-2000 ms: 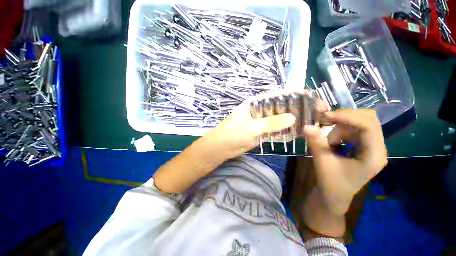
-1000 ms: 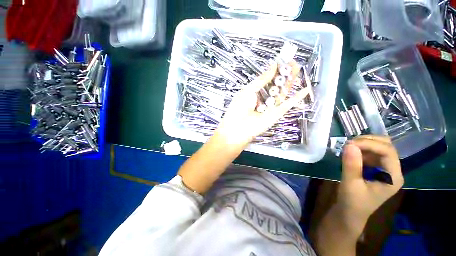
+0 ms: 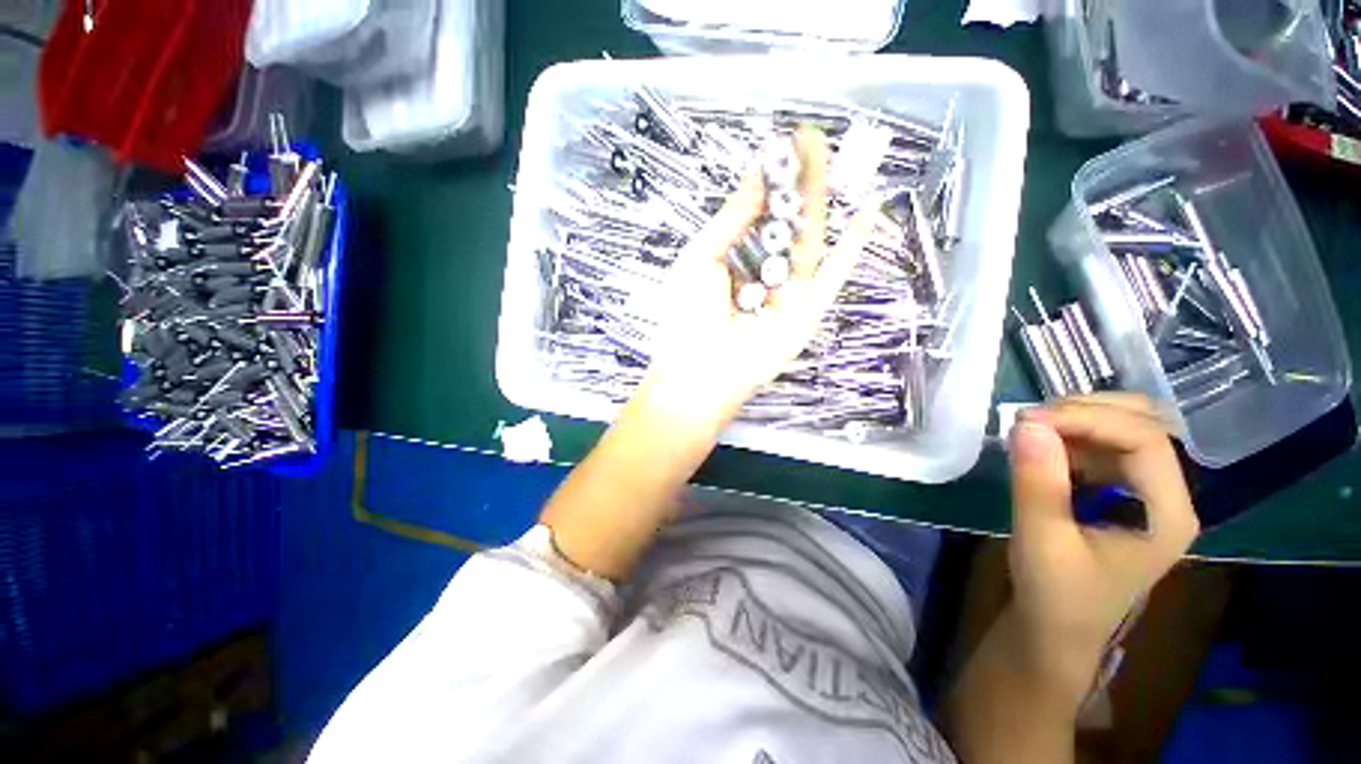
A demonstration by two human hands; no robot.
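My left hand [image 3: 731, 306] is over the white translucent tub [image 3: 1009, 224] heaped with silver metal shafts [image 3: 612, 299]. It holds several metal shafts [image 3: 776, 235] in a row along the palm, their pale round end faces turned up to the camera. My right hand [image 3: 1105, 485] is right of the tub at the bench's front edge, thumb and forefinger close together. A dark blue thing [image 3: 1102, 505] shows partly inside its curled fingers; most of it is hidden.
A small row of shafts [image 3: 1066, 351] lies between the tub and a tilted clear box [image 3: 1313, 366] holding fewer pieces. A blue bin [image 3: 338, 299] of grey-bodied shafts stands left. Clear boxes [image 3: 426, 90] and a red item [image 3: 142, 82] are behind it. White scrap [image 3: 526, 439] lies by the edge.
From two seconds ago, my hands have moved apart: the left over the tub, its shafts now end-up, the right beside it. In the last second, the left hand shifted slightly left and tilted.
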